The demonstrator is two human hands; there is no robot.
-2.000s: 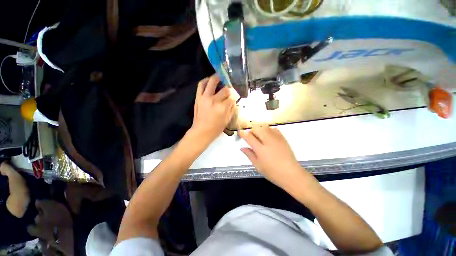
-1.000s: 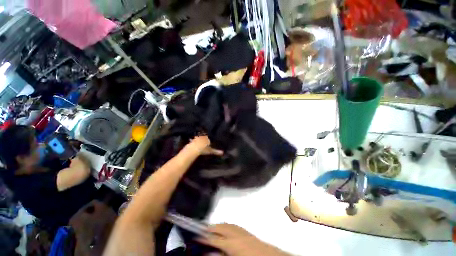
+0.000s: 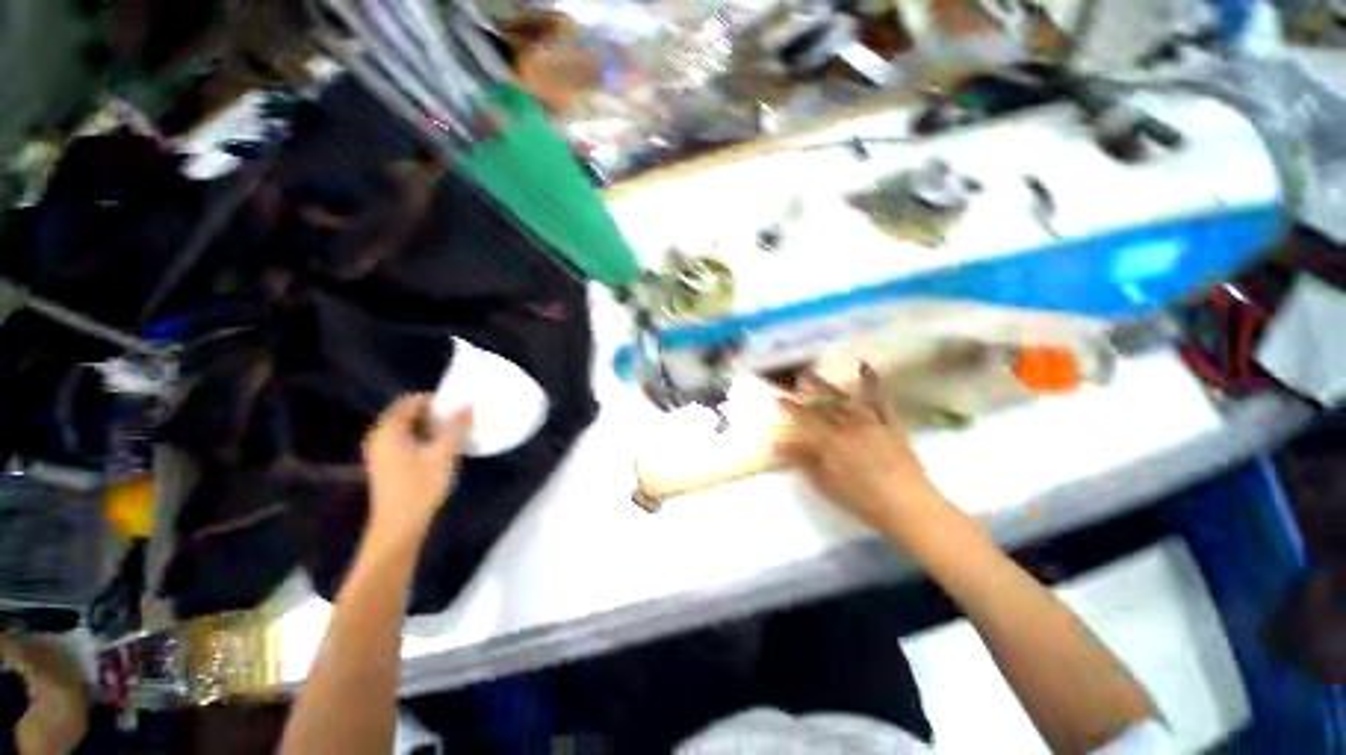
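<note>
My left hand [image 3: 409, 457] pinches a small rounded white piece [image 3: 499, 400] by its lower left edge, in front of the dark garment [image 3: 347, 332]. The garment lies bunched left of the sewing machine [image 3: 974, 277]. My right hand [image 3: 856, 450] is on the machine bed, just right of the lit needle area, with its fingers spread. Blur and glare hide whether its fingertips touch or hold something there. The metal parts of the machine's left end [image 3: 691, 369] are blurred.
A green cup [image 3: 554, 185] with long tools stands behind the machine's left end. An orange block [image 3: 1048, 367] lies on the bed at the right. The grey-edged front of the white table [image 3: 568, 590] runs below my hands. Another person's arm [image 3: 52, 693] shows at the lower left.
My left hand has left the heaped garment's far side and now holds the white piece. My right hand has moved from the garment's near edge to the machine bed. The view has shifted.
</note>
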